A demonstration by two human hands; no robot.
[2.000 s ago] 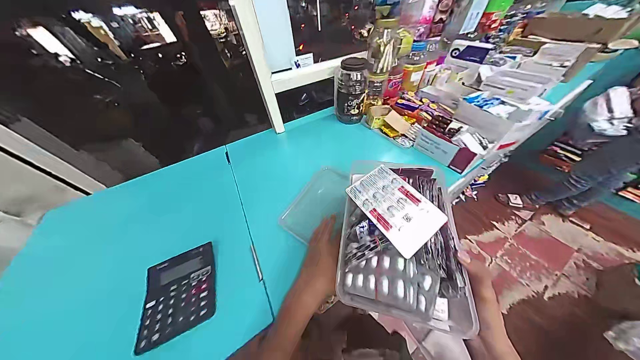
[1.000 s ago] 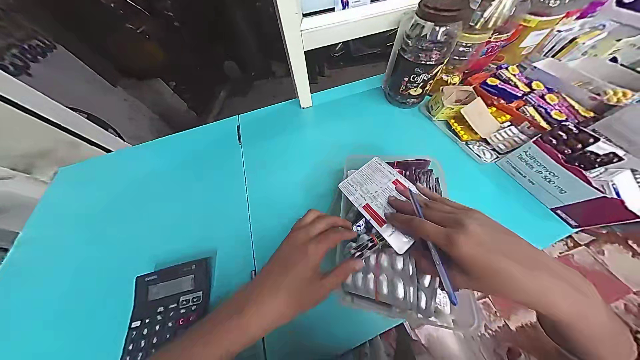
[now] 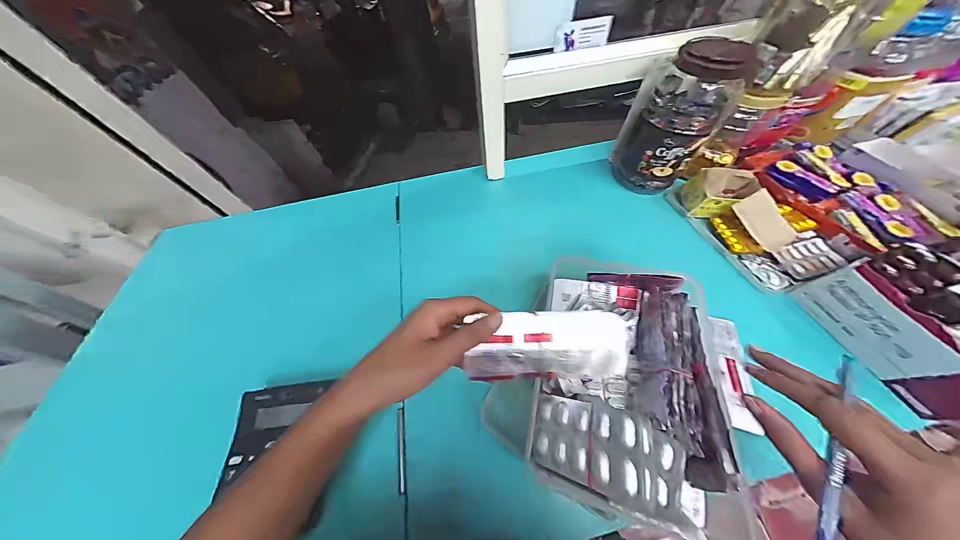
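Note:
A clear plastic box (image 3: 701, 300) on the turquoise counter holds silver blister packs (image 3: 607, 450) and a row of dark foil strips (image 3: 667, 360). My left hand (image 3: 431, 349) pinches the left end of a white and silver medicine strip bundle (image 3: 555, 345) with red marks, over the box. Right of the box, my right hand (image 3: 855, 442) has its fingertips at a white card-like strip with a red band (image 3: 735, 375). A blue pen (image 3: 834, 472) rests in that hand, between the fingers.
A black calculator (image 3: 281, 416) lies partly under my left forearm. Behind and right of the box are a dark-lidded coffee jar (image 3: 675, 112), a tray of medicine packs (image 3: 765, 285) and a light blue carton (image 3: 870, 322). A white window frame (image 3: 491, 90) edges the counter.
The white card that lay on top of the box is off it. My left hand has lifted a strip bundle, and my right hand has moved right, off the box.

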